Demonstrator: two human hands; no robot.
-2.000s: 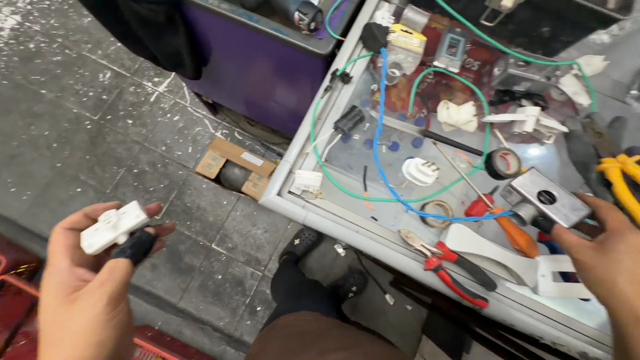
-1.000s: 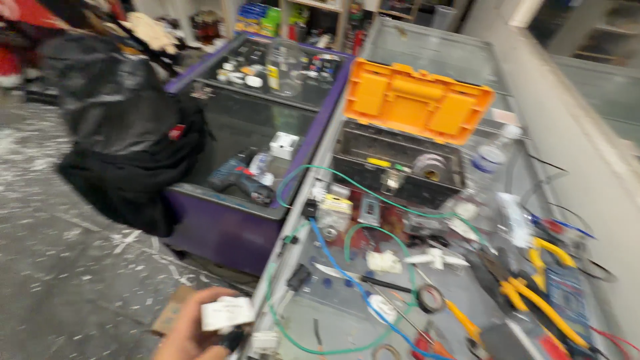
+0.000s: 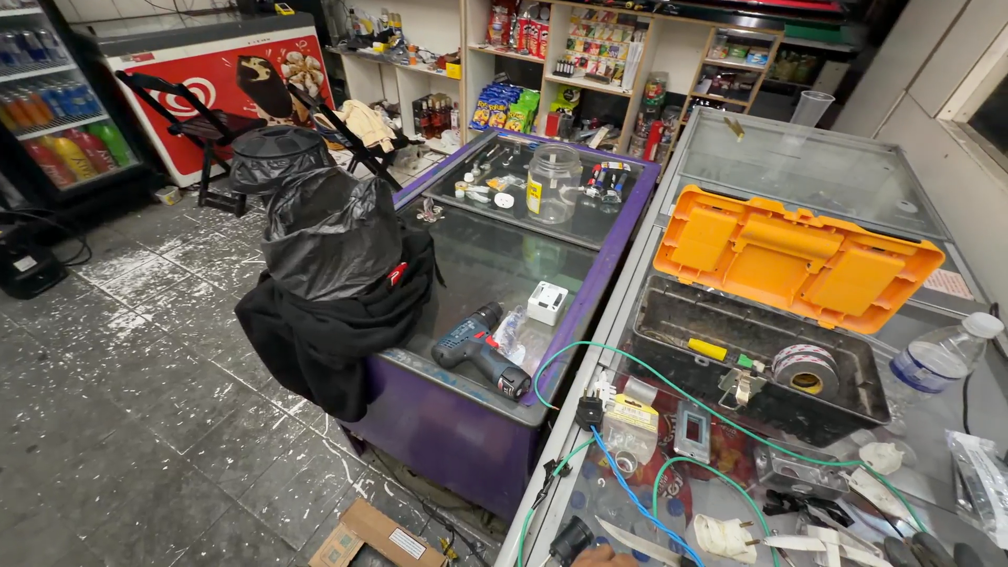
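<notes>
At the bottom edge, beside a black cylindrical fitting (image 3: pixel 571 540), only a small part of a hand shows, most likely my right hand (image 3: pixel 603 556); its fingers are cut off by the frame. A long pale blade-like strip (image 3: pixel 639 543) lies beside it on the glass-topped counter. My left hand is out of view. A blue twisted wire (image 3: pixel 639 504) runs from a black plug (image 3: pixel 588 413), and a green wire (image 3: pixel 713 409) loops over the counter. Further up, a black toolbox (image 3: pixel 756 386) stands with its orange lid (image 3: pixel 795 256) raised.
A cordless drill (image 3: pixel 482 350), a white socket box (image 3: pixel 546 303) and a clear jar (image 3: pixel 554 183) rest on the purple-framed case. Black cloth (image 3: pixel 315 339) hangs over its corner. A plastic bottle (image 3: pixel 941 354) stands at right; a cardboard box (image 3: pixel 378 535) is on the floor.
The view has swung up toward the room. My left hand, earlier holding a white piece, has left the view; the metal box seen in my right hand is no longer visible.
</notes>
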